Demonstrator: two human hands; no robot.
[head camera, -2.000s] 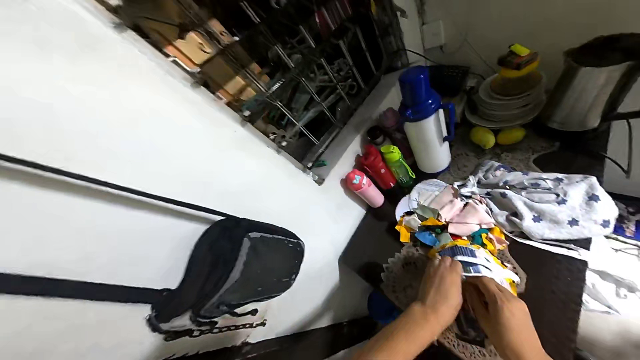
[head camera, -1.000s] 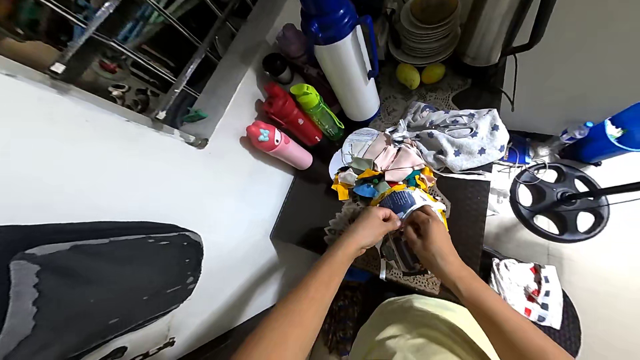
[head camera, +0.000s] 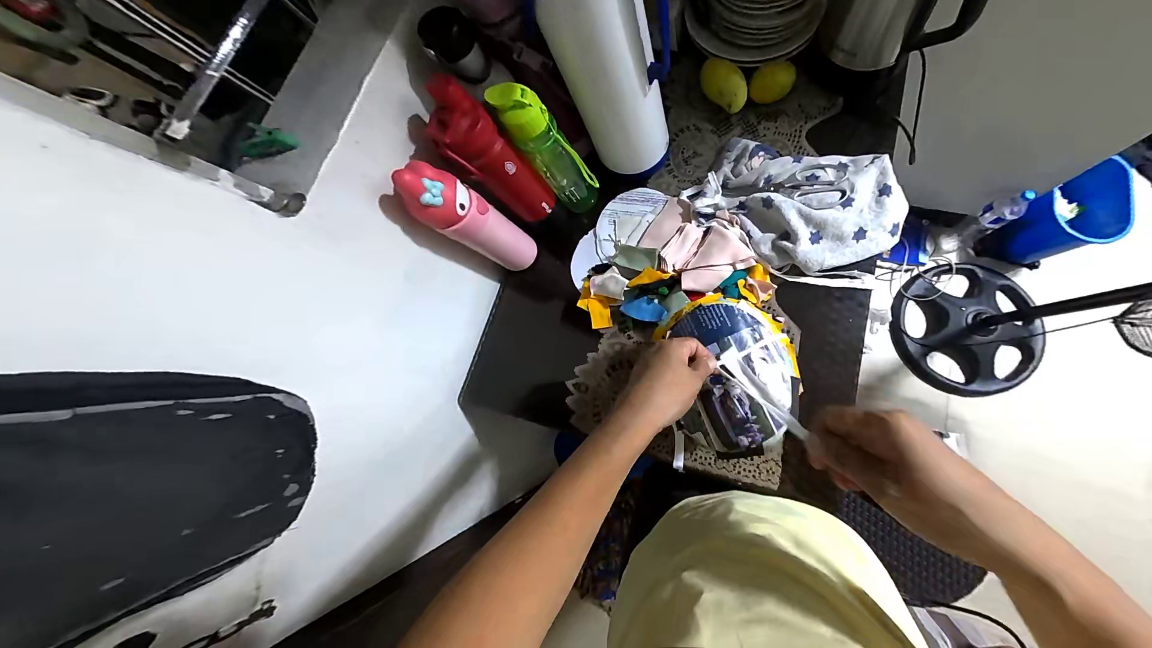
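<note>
A round printed piece (head camera: 733, 414) with a yellow fabric edge lies near the table's front edge, on a crocheted doily (head camera: 760, 468). On its left part, my left hand (head camera: 673, 373) pinches a narrow white strip near the centre. The strip (head camera: 760, 394) runs taut, down and rightward, to my right hand (head camera: 859, 450), which is blurred and closed on its other end. Behind the round piece lie fabric scraps (head camera: 715, 256) in pink, yellow, blue and green, beside white paper discs (head camera: 627, 216). A grey cloth with dark stars (head camera: 823, 211) is bunched at their right.
Pink (head camera: 468, 216), red (head camera: 490, 153) and green (head camera: 544, 144) bottles stand along the wall, near a white-and-blue thermos (head camera: 612, 90). Two yellow fruits (head camera: 724, 85) lie before stacked plates (head camera: 756, 31). At the right are a black wheel-shaped base (head camera: 967, 328) and a blue bin (head camera: 1071, 211).
My hands were close together over the round piece; my right hand has moved away to the right, and the white strip is now stretched between them. The view has shifted.
</note>
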